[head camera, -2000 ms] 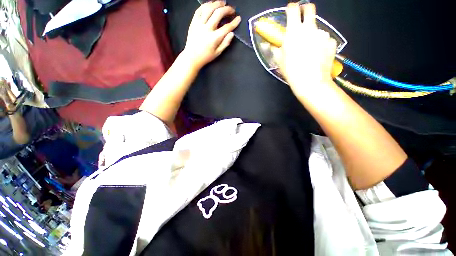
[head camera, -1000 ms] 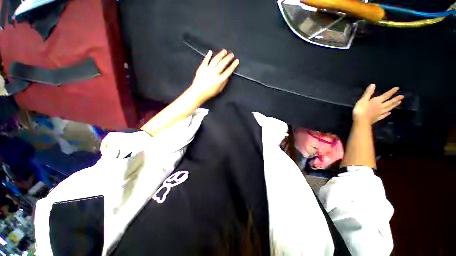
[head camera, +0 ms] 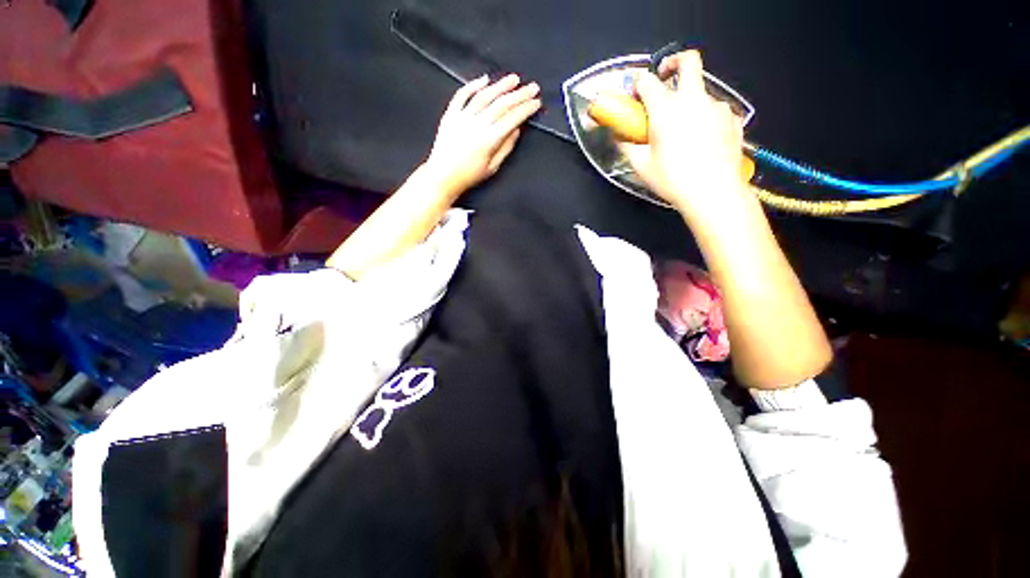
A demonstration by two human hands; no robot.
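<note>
A long, narrow dark cloth strip [head camera: 435,43] with a pale edge lies flat and slanting on the black ironing table cover [head camera: 328,68]. My left hand [head camera: 488,130] rests palm down on the strip, fingers slightly apart, holding nothing. My right hand [head camera: 691,130] is closed around the yellow-orange handle of the steam iron [head camera: 601,138]. The iron's plate covers part of the strip, just right of my left hand, with its tip towards the left. The strip's right part is hidden under the iron and my right arm.
A blue steam hose [head camera: 830,182] and a yellow-tan line [head camera: 813,207] run right from the iron. A dark red block [head camera: 147,158] on the left bears dark strips [head camera: 102,113]. A pink item [head camera: 691,305] shows below the table edge. Clutter lies at lower left.
One second ago my right hand lay flat on the strip's right part and the iron stood at the upper right. Now my right hand grips the iron over the strip. My left hand stays on it.
</note>
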